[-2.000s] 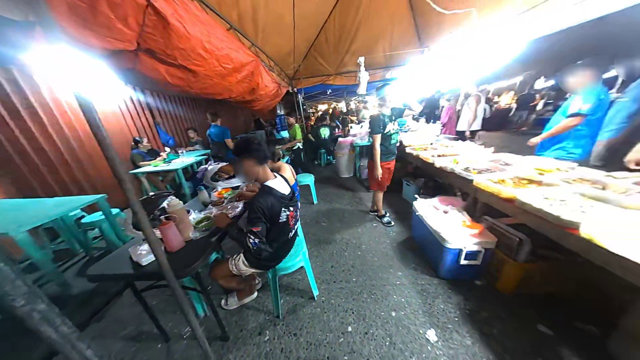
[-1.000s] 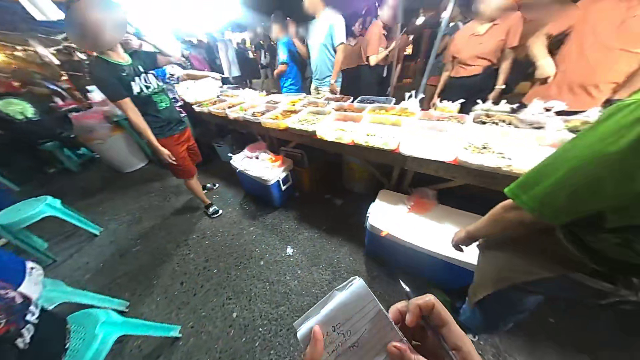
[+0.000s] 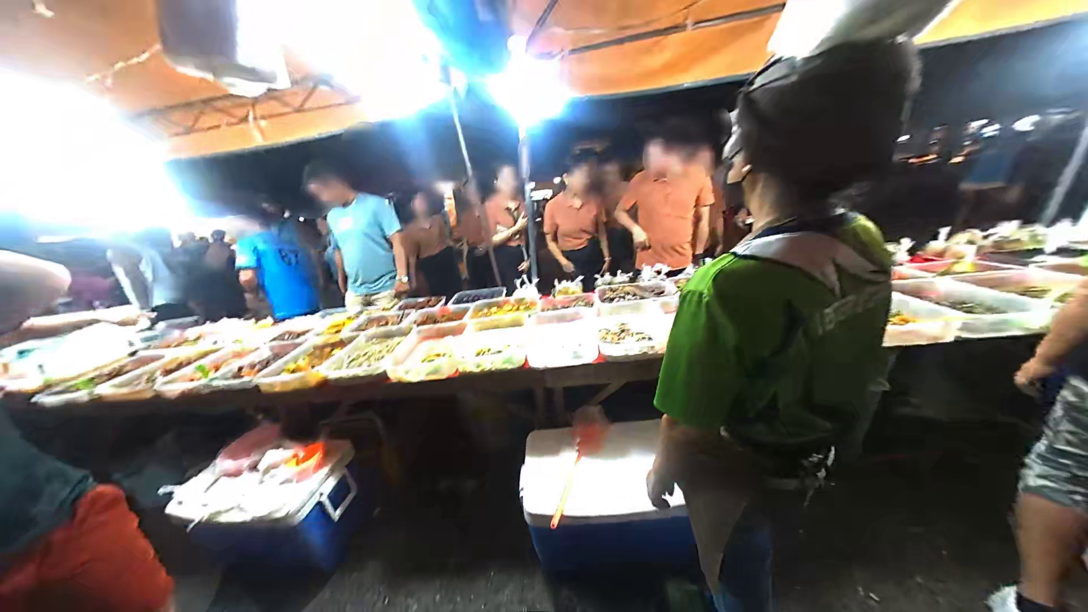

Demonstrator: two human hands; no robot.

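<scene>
Neither my left hand nor my right hand is in the head view now, so what they hold cannot be seen. Ahead, a long food stall table (image 3: 510, 380) bears many plastic trays of food (image 3: 365, 353). A person in a green shirt (image 3: 773, 340) stands close in front of it, back toward me, one arm hanging beside a blue cooler with a white lid (image 3: 552, 484). A red item with a long handle (image 3: 568, 489) lies on that lid.
Another blue cooler (image 3: 280, 540) under the table's left part carries plastic bags. A person in red shorts (image 3: 93, 552) is near at left, one in patterned shorts (image 3: 1054, 450) at right. Several people in orange shirts (image 3: 667, 212) stand behind the table. Lamps glare under an orange canopy (image 3: 671, 59).
My hands, seen a second ago with a notepad and a pen, have left the view. The view has swung up and to the right, and the green-shirted person now shows more fully.
</scene>
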